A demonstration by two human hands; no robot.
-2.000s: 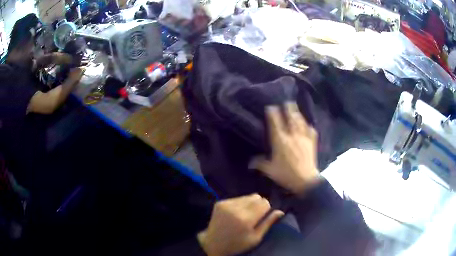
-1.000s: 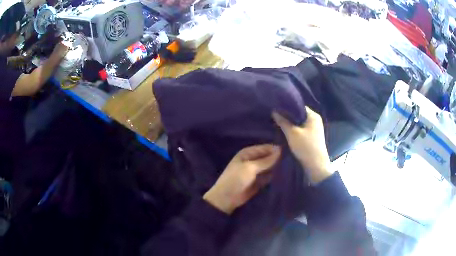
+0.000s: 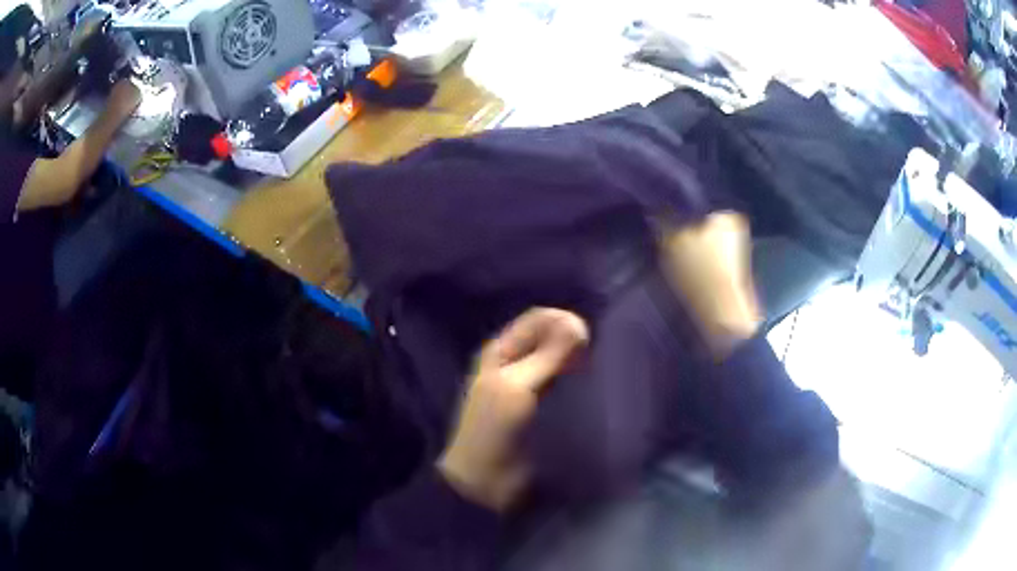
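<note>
A dark purple-black garment [image 3: 480, 201] lies in folds across the middle of the table, with a darker part [image 3: 797, 167] spread behind it. My left hand [image 3: 507, 390] is over the garment's near part, with thumb and fingers pinched on its cloth. My right hand [image 3: 714, 273] is blurred; its fingers are curled into the cloth further right. A small bright dot shows on the garment's left side. The white sewing machine head [image 3: 948, 245], with a blue stripe, stands at the right, away from both hands.
A wooden surface [image 3: 296, 229] lies at the left behind the blue table edge [image 3: 190, 219]. On it are a white box [image 3: 284, 153] and a grey fan-vented unit [image 3: 229, 50]. Another person's arm [image 3: 78, 162] is at the far left. Clear plastic [image 3: 691, 50] lies at the back.
Both hands first lay over the garment, then pinched the cloth. Since then my left hand has moved left and my right hand right. The garment has unfolded towards the left.
</note>
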